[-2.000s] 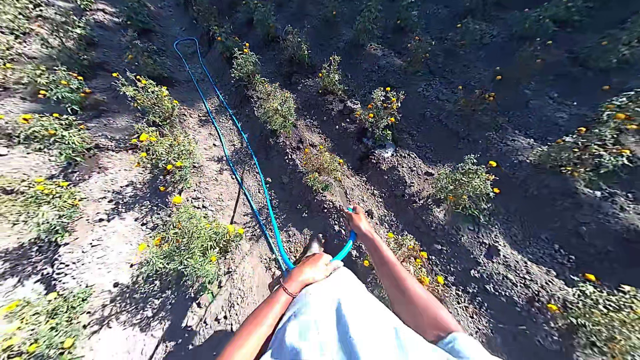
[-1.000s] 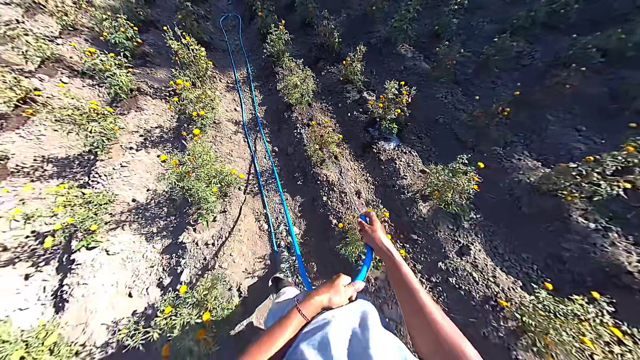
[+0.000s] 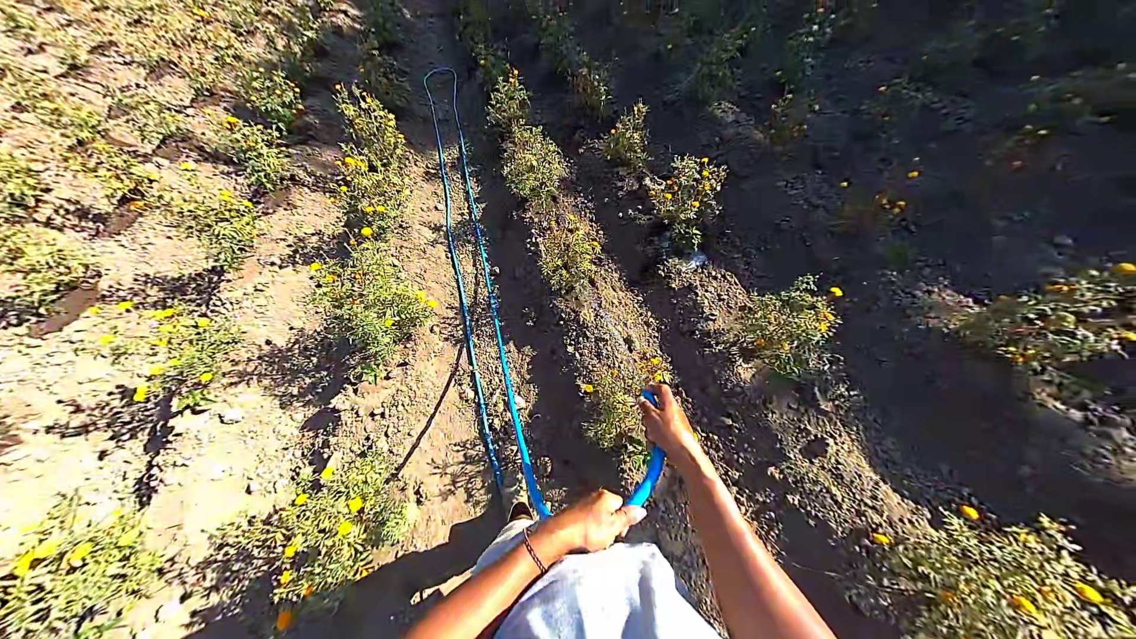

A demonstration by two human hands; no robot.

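Observation:
A blue hose [image 3: 501, 342] runs down a furrow in a long narrow loop and comes up to my hands. My left hand [image 3: 596, 522], with a thin band on its wrist, grips the hose low in front of my light shirt. My right hand [image 3: 666, 424] is closed around the hose near its end, above and to the right of the left one. Between the two hands the hose bends in a short curve. Just beyond my right hand stands a marigold plant [image 3: 615, 404] with yellow-orange blooms. Thin streaks that look like water show over the soil ahead of the right hand.
Rows of flowering plants [image 3: 366, 297] line both sides of the furrow. More bushes stand to the right, one at mid-distance [image 3: 788, 327] and one low at the edge [image 3: 994, 577]. The ground is uneven soil with ridges. Part of a shoe [image 3: 520, 511] shows beside the hose.
Both hands keep hold of the hose. The two strands on the ground, bowed and joined near my hands two seconds ago, now lie straighter. The view has shifted left.

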